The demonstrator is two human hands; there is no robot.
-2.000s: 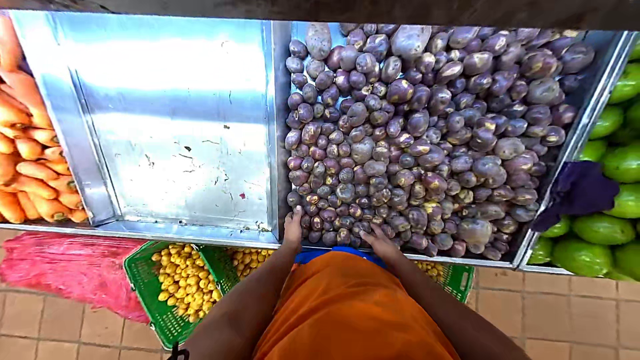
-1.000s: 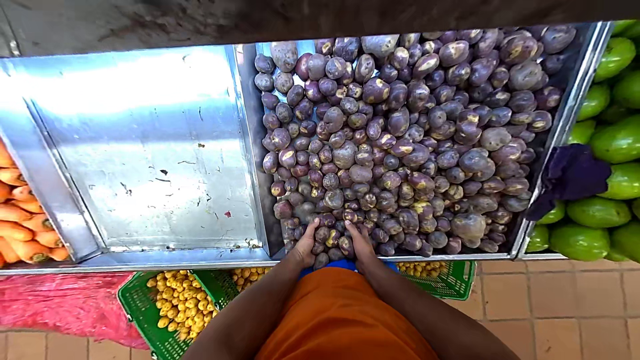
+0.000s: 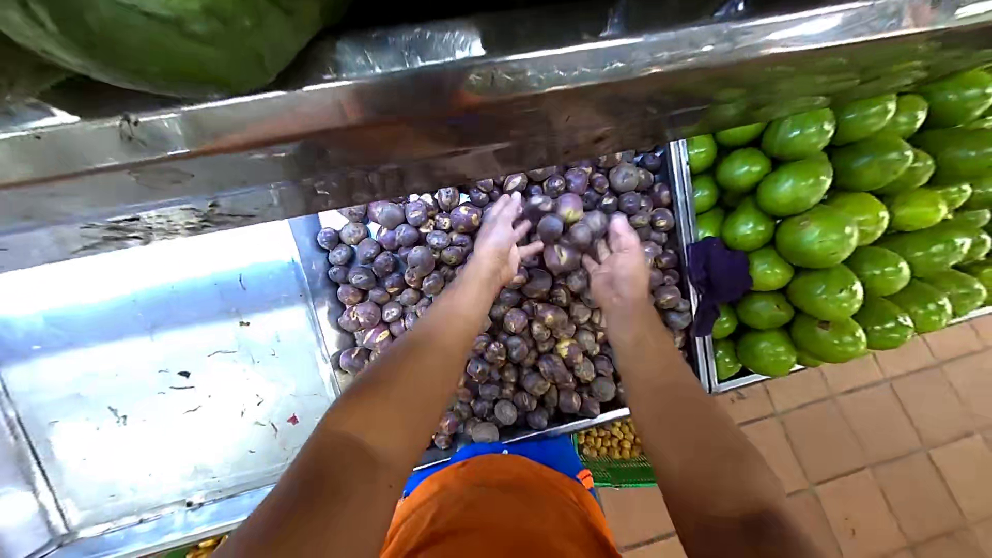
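Note:
A metal tray is filled with round purple-brown produce (image 3: 511, 322), perhaps passion fruit or small potatoes. My left hand (image 3: 500, 240) reaches over the far part of the heap with its fingers spread. Level with it on the right, my right hand (image 3: 618, 260) is spread too, palm turned inward. Between both hands several of the pieces look blurred, as if in motion; neither hand is closed around one.
Left of the heap lies a metal tray section (image 3: 170, 372) with bits of debris. Green oval produce (image 3: 825, 232) fills the tray at right, a dark purple cloth (image 3: 719, 279) over its edge. A metal shelf edge (image 3: 434, 132) overhangs the far side. Below is a green crate (image 3: 620, 471) of yellow produce.
Both hands have moved from the near edge of the purple produce to its far part, and pieces between them have shifted. The view has turned and moved forward.

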